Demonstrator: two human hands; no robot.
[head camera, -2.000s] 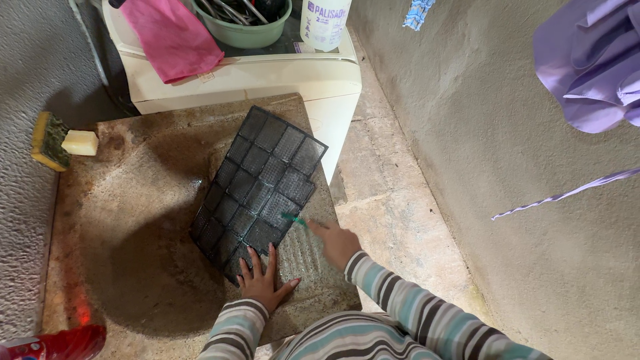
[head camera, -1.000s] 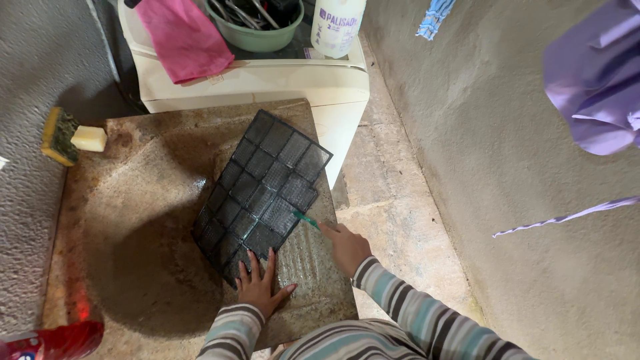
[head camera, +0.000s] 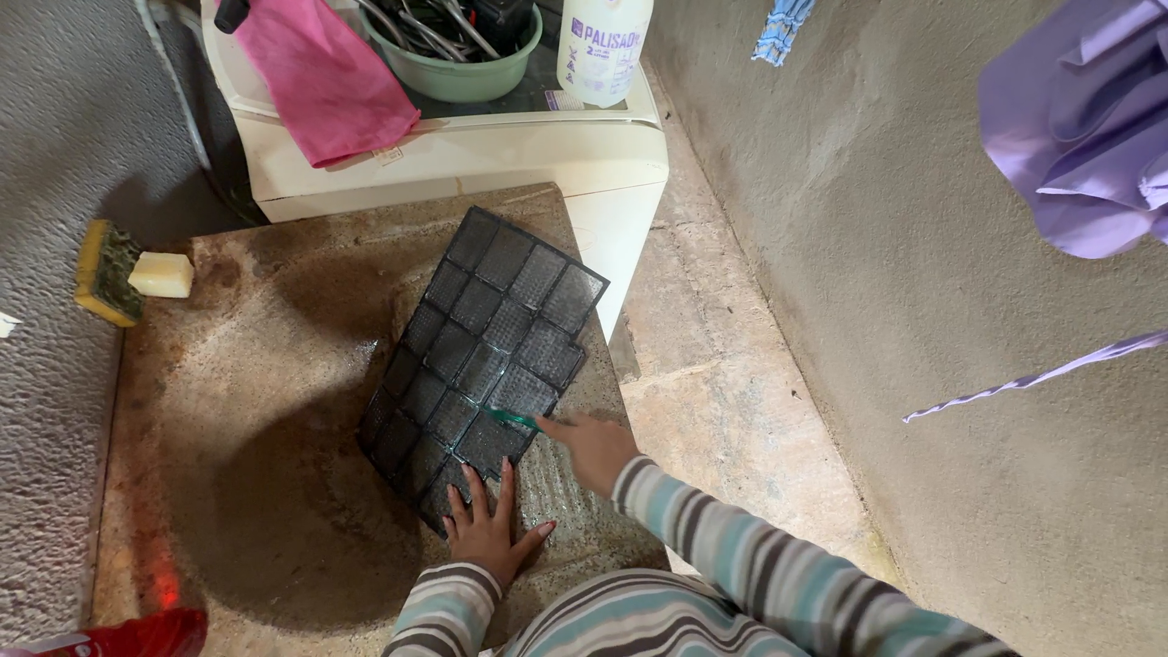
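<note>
A black mesh filter panel (head camera: 484, 351), divided into a grid and wet in places, lies slantwise over the ribbed side and basin of a stone laundry sink (head camera: 228, 383). My left hand (head camera: 488, 534) has its fingers spread, their tips on the panel's lower edge. In my right hand (head camera: 593, 449) is a thin green brush (head camera: 513, 418), probably a toothbrush, its far end against the mesh near the lower right of the panel. The fingers partly hide its handle.
A yellow sponge (head camera: 105, 274) and a pale soap bar (head camera: 162, 276) sit at the sink's left corner. Behind stands a white washing machine (head camera: 456, 155) with a pink cloth (head camera: 319, 82), a green bowl (head camera: 465, 73) and a bottle (head camera: 602, 55). A red container (head camera: 155, 634) is at lower left; purple fabric (head camera: 1077, 128) hangs right.
My right hand and the green brush have shifted a little down along the panel's right side. My left hand stays at its lower edge.
</note>
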